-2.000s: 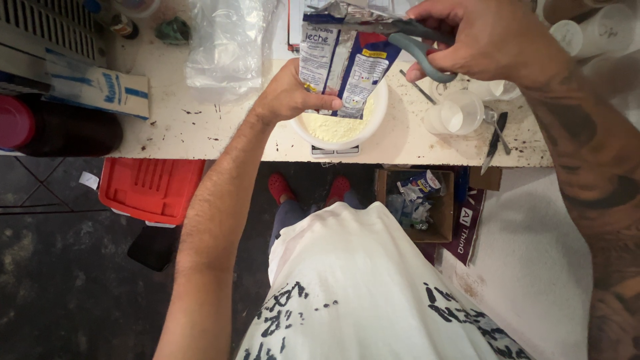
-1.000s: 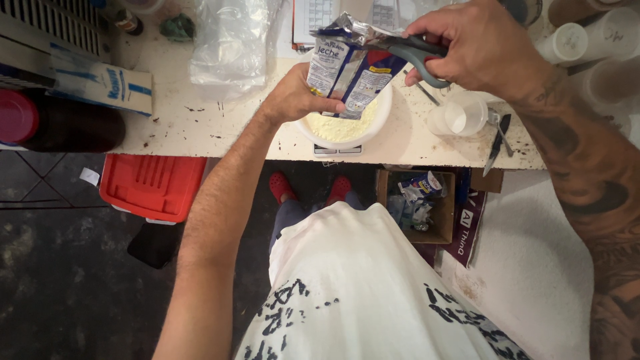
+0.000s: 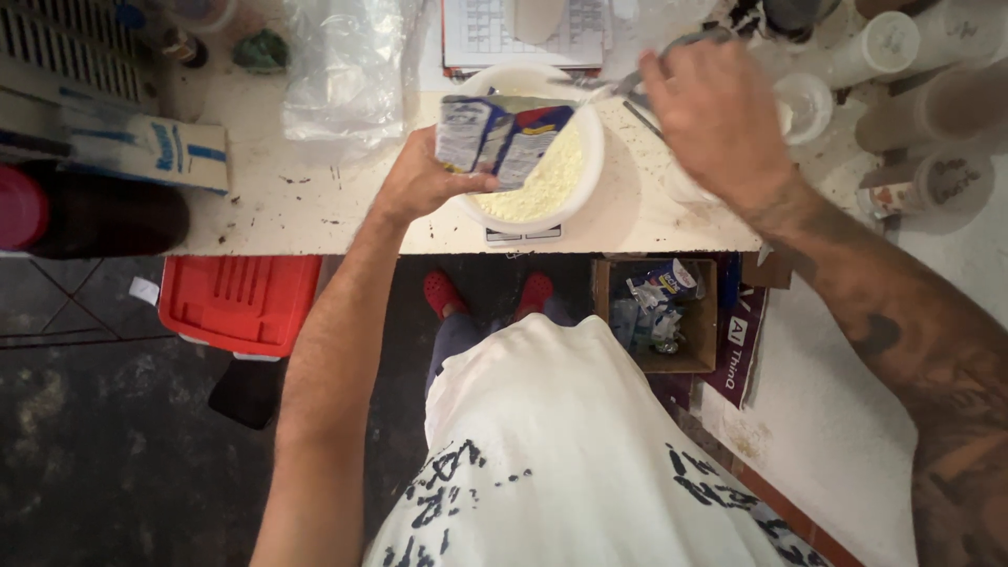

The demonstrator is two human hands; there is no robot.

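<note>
My left hand (image 3: 429, 175) holds a blue and silver foil milk powder packet (image 3: 508, 142) over a round white bowl (image 3: 592, 169). The packet's top edge is cut off. Pale yellow powder (image 3: 543, 189) fills much of the bowl, which stands on a scale (image 3: 524, 234) that shows only at its front edge. In my right hand (image 3: 713, 118), to the right of the bowl, are grey-handled scissors (image 3: 630, 83), blurred, with the blades pointing left toward the packet. A thin pale strip near the blades is too blurred to name.
Clear plastic bags (image 3: 342, 71) and a printed sheet (image 3: 472, 35) lie behind. Several plastic containers (image 3: 894, 43) crowd the right. A dark jar with a red lid (image 3: 102, 209) lies at the left edge. Below the table are a red lid (image 3: 240, 303) and a cardboard box (image 3: 699, 315) holding wrappers.
The scissors in my right hand were at the packet's top edge; they have moved off to the right. The packet's top is now cut and it sits lower over the bowl.
</note>
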